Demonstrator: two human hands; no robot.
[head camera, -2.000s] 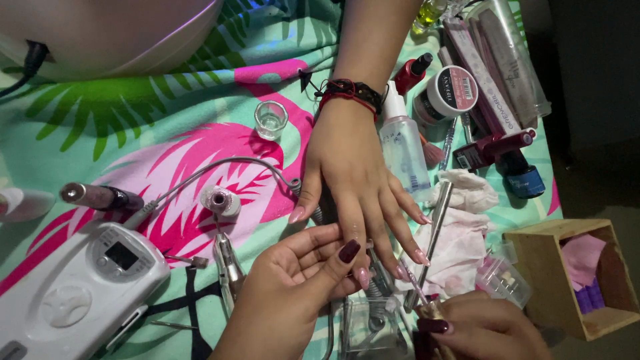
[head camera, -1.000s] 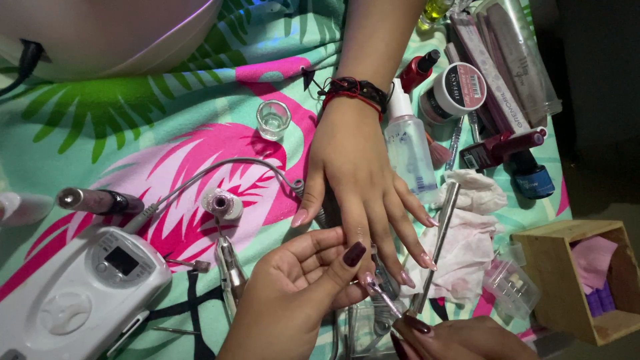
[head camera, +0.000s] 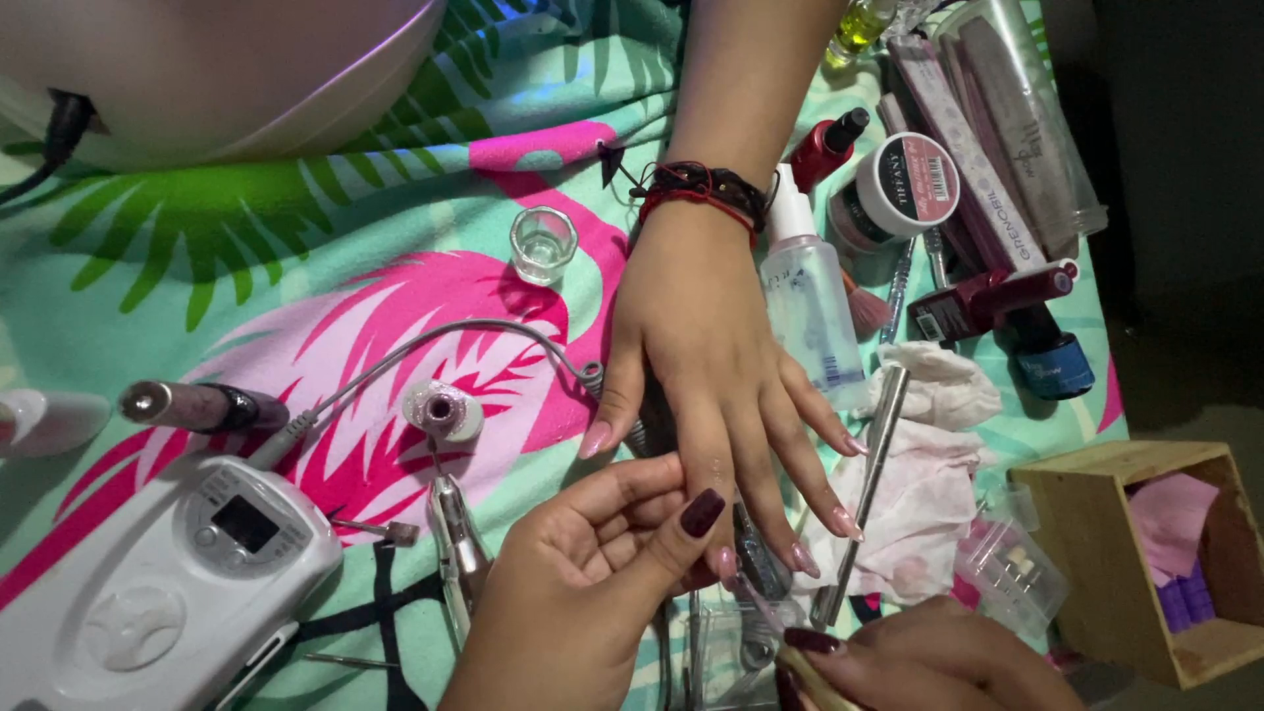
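Observation:
Another person's hand (head camera: 696, 306) lies palm down, fingers spread, with pink nails and cord bracelets. My left hand (head camera: 602, 573) pinches its index finger between thumb and fingers. My right hand (head camera: 918, 662), at the bottom, grips a polish brush by its pale handle (head camera: 815, 681); the brush tip (head camera: 741, 583) meets or nearly meets the index fingernail. An uncapped bottle of glittery nail polish (head camera: 440, 411) stands upright left of the hands. A metal rod (head camera: 861, 494) rests against white wipes (head camera: 918, 474) near the other person's fingertips.
A white nail drill unit (head camera: 148, 592) sits at the lower left, its handpiece (head camera: 454, 543) beside my left hand. A small glass cup (head camera: 543, 245) stands above. On the right are a spray bottle (head camera: 812, 306), a round jar (head camera: 904, 188), a blue polish bottle (head camera: 1052, 360) and a wooden box (head camera: 1086, 553).
My right hand has brought the brush tip from beside the fingers to the index fingernail. My left hand keeps hold of that finger.

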